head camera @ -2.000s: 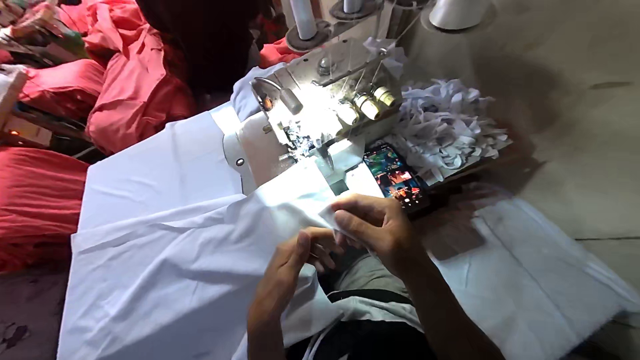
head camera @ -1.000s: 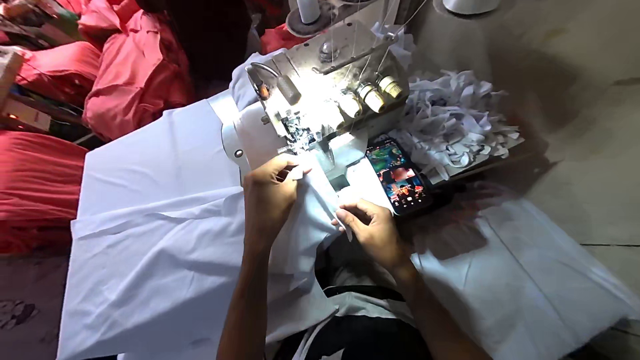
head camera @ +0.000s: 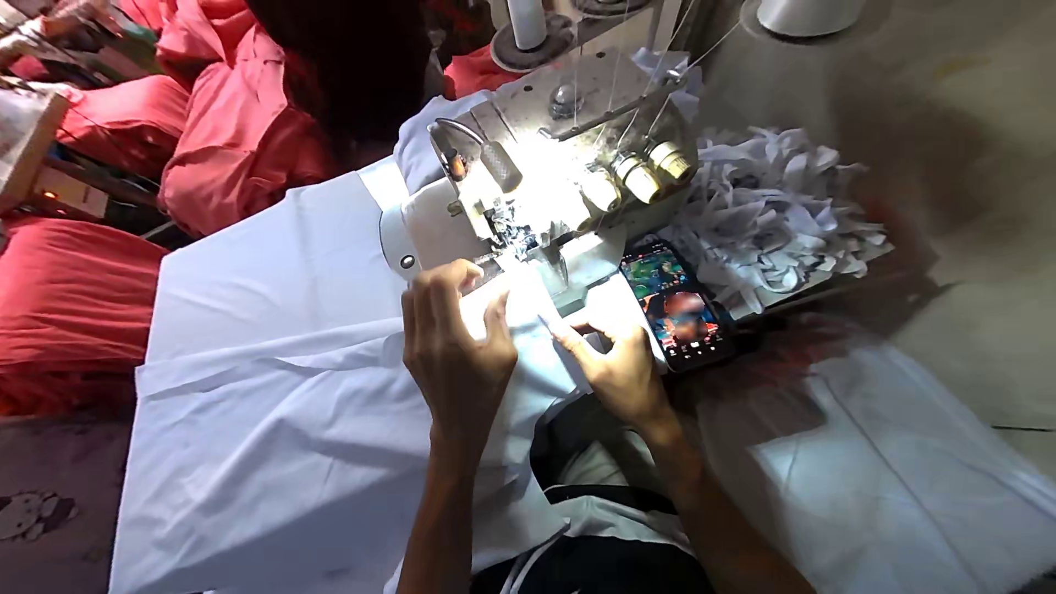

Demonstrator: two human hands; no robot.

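Observation:
White fabric (head camera: 289, 445) covers the work surface and runs up to the presser foot area of an overlock sewing machine (head camera: 569, 124), where a bright lamp washes out detail. My left hand (head camera: 462, 330) is at the fabric just left of the needle area, thumb and index finger apart; whether it pinches the cloth is unclear. My right hand (head camera: 619, 363) holds the fabric's edge between thumb and fingers, nearer my lap, below the machine's front plate. Thread runs down to the machine's yellowish tension dials (head camera: 637, 176).
A smartphone (head camera: 676, 305) with a lit screen lies right of the machine, beside a heap of white fabric scraps (head camera: 775, 214). Thread cones (head camera: 528, 25) stand behind. Red fabric bundles (head camera: 74, 305) lie at left. More white cloth (head camera: 899, 462) is at lower right.
My left hand has moved up from near my right hand to beside the needle area, its fingers now more spread than a second ago. My right hand has shifted slightly toward the machine.

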